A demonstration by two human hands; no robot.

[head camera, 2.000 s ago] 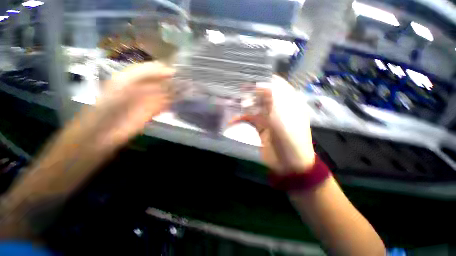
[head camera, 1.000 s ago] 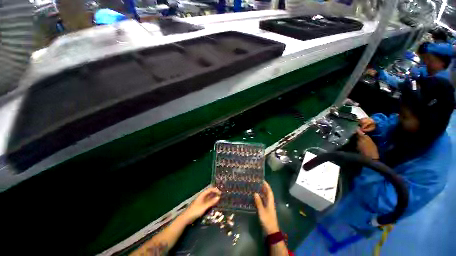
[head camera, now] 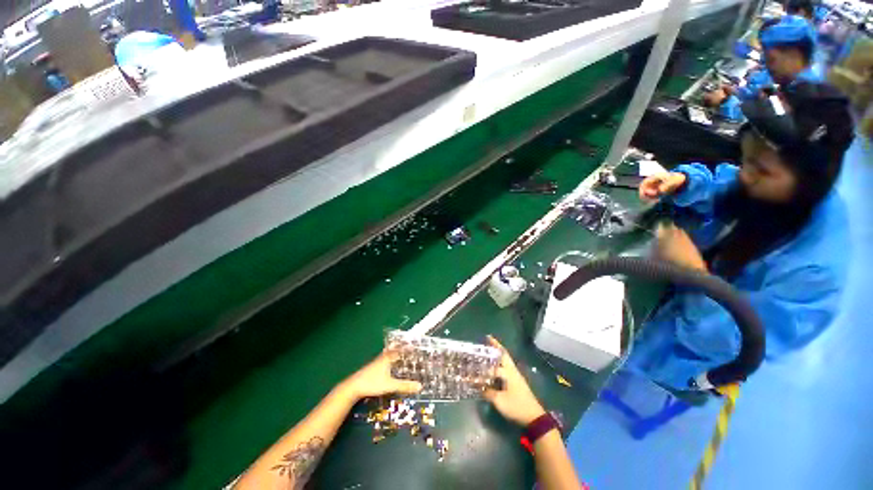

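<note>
A clear plastic blister tray with rows of small parts is held in both hands over the bench mat. My left hand grips its left edge. My right hand grips its right edge, with a dark red band on the wrist. The tray is tilted, so its face looks foreshortened. A heap of small gold, white and dark components lies on the mat just below the tray, nearer to me.
A white box with a black hose stands at right, a small white container beside it. Workers in blue smocks sit at upper right. Black foam trays lie on the white upper shelf. Scraps dot the green belt.
Both hands were raised toward the shelf, then came down with the tray over the bench. Since then the tray has tipped flatter to the view, and more of the component heap shows.
</note>
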